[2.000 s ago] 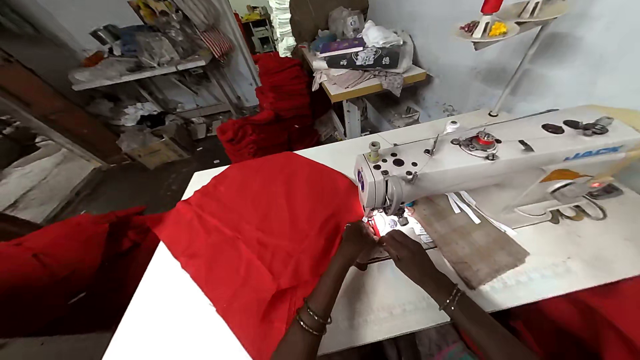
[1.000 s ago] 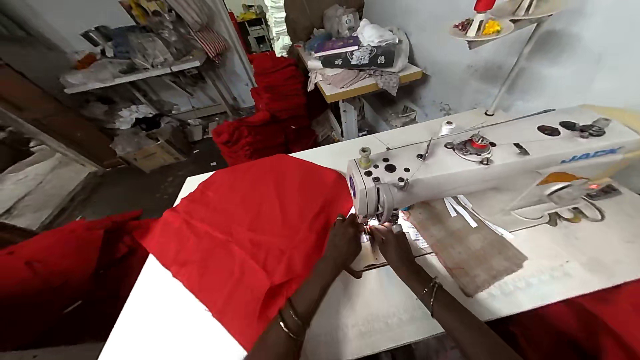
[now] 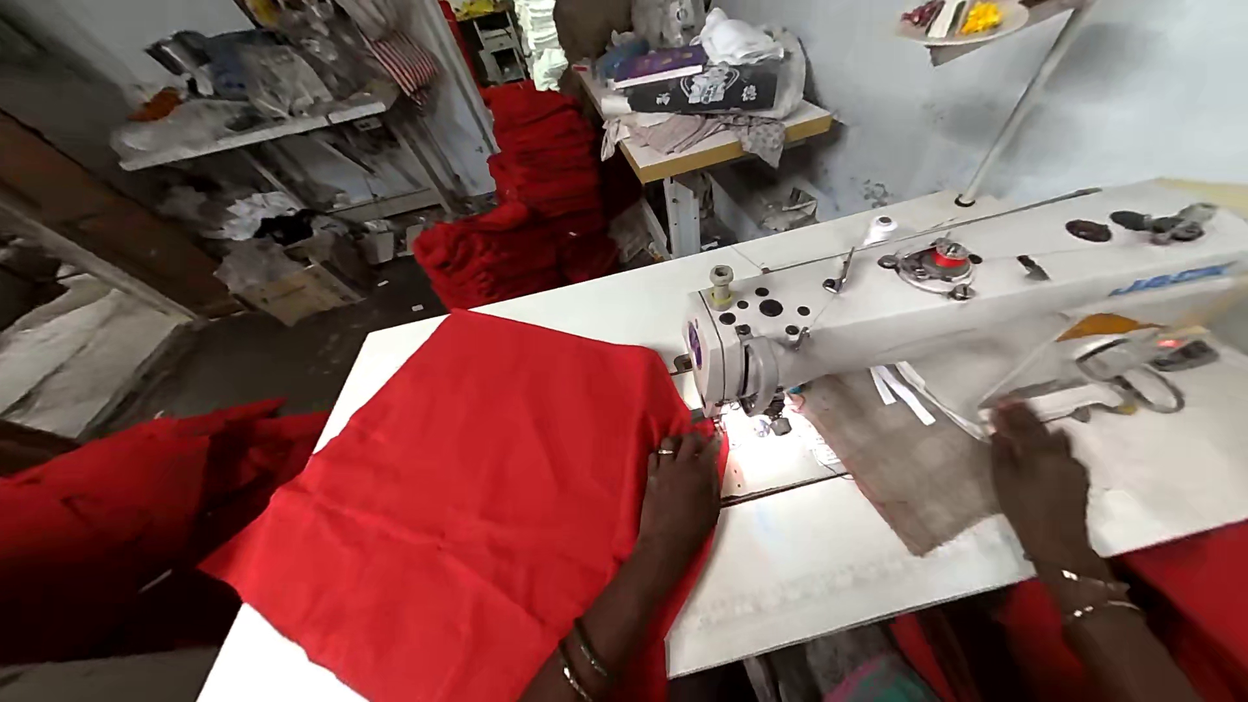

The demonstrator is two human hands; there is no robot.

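Red fabric [image 3: 487, 478] lies over the left part of the white table, its right edge at the needle area of a Jack sewing machine [image 3: 877, 312]. My left hand [image 3: 682, 487] rests on that edge, fingers together and pressing it near the lit needle plate [image 3: 770, 448]; it wears a ring. To the right, my right hand [image 3: 1038, 468] is over the table beside a grey-brown cloth [image 3: 907, 468], its fingertips at a pale handled tool [image 3: 1063, 395], perhaps scissors or a snipper. Blur hides whether the fingers grip it. White strips [image 3: 902, 390] lie on the cloth.
Behind the table stand stacked red fabric [image 3: 546, 195] and a small table [image 3: 682, 161] loaded with bags and cloth. A shelf [image 3: 263, 127] holds clutter at the back left. More red fabric [image 3: 97, 517] hangs at the left. A thread stand pole [image 3: 1024, 107] rises behind the machine.
My right hand has left the needle area and moved right, to the handled tool beside the grey-brown cloth. My left hand now lies flatter on the red fabric's edge.
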